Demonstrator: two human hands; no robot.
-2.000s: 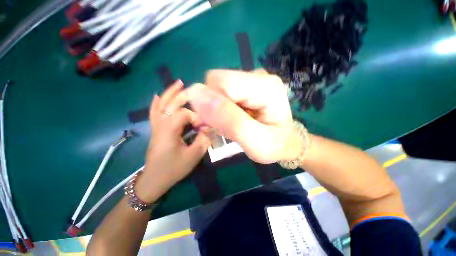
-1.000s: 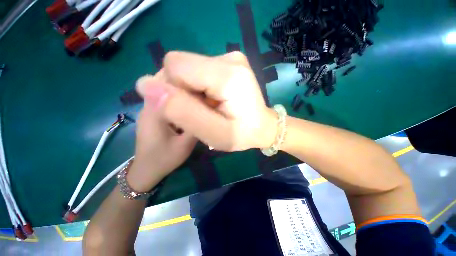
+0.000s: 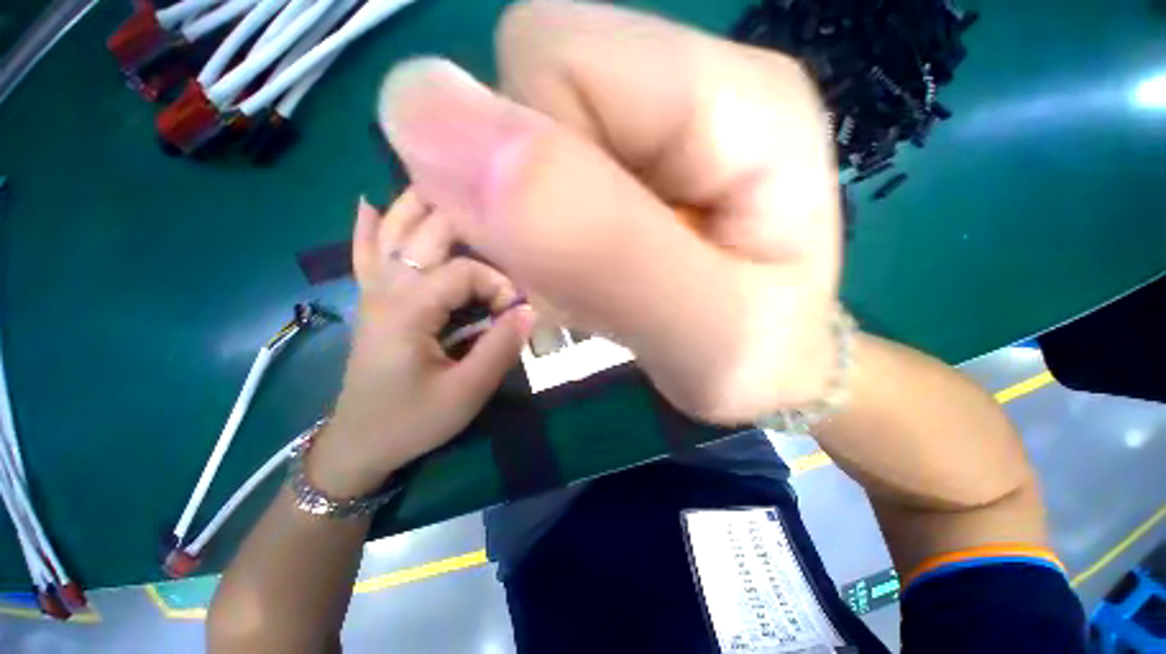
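Observation:
My left hand (image 3: 422, 345) pinches thin wire ends between thumb and finger. The white cable (image 3: 243, 494) runs from a red end connector (image 3: 183, 560) to beneath my left wrist. My right hand (image 3: 652, 217) is a fist, large and close to the camera, above and right of the left hand. A small orange patch, seemingly a tool handle, shows inside the fist; the rest is hidden. The white card (image 3: 582, 363) lies on the green surface, partly covered by my right hand.
A second white cable (image 3: 226, 441) lies at left. Cables with red connectors (image 3: 192, 118) lie at upper left, a few more white cables (image 3: 15, 492) at far left. The heap of black housings (image 3: 895, 77) is at upper right, partly behind my right hand. Black tape (image 3: 522, 434) crosses the green surface.
My hands overlapped a second ago; now my right fist has risen towards the camera and right. My left fingers and the white card show again.

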